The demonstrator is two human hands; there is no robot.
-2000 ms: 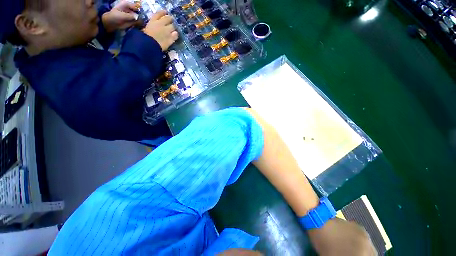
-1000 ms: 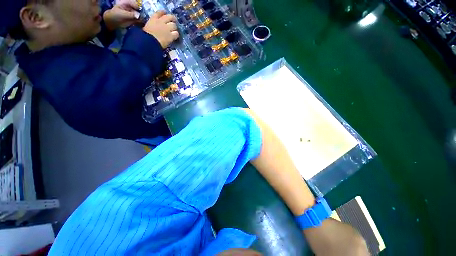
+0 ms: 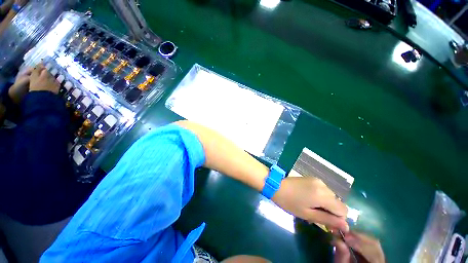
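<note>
My left hand (image 3: 315, 200), bare with a blue wristband, is low at the right of centre. Its fingers are pinched on a small electronic module, mostly hidden; a yellow bit (image 3: 323, 226) shows beneath them. My right hand (image 3: 365, 246) is at the bottom edge, partly cut off and blurred. It holds slim dark tweezers (image 3: 343, 236), whose tip is at the left fingertips. The adhesive strip sheet (image 3: 323, 168), with grey-brown stripes and a pale edge, lies just beyond my left hand, which covers its near part.
A cream sheet (image 3: 231, 110) in a clear bag lies beyond my left forearm. A blister tray (image 3: 131, 110) of parts and a co-worker's hands (image 3: 41, 79) are at left. A ring part (image 3: 167, 49) lies behind the tray. A long clear bag (image 3: 436, 231) and a phone (image 3: 454, 249) are at right.
The view has turned right, so the tray, cream sheet and striped sheet appear further left. My right hand with tweezers and more of my left hand now show.
</note>
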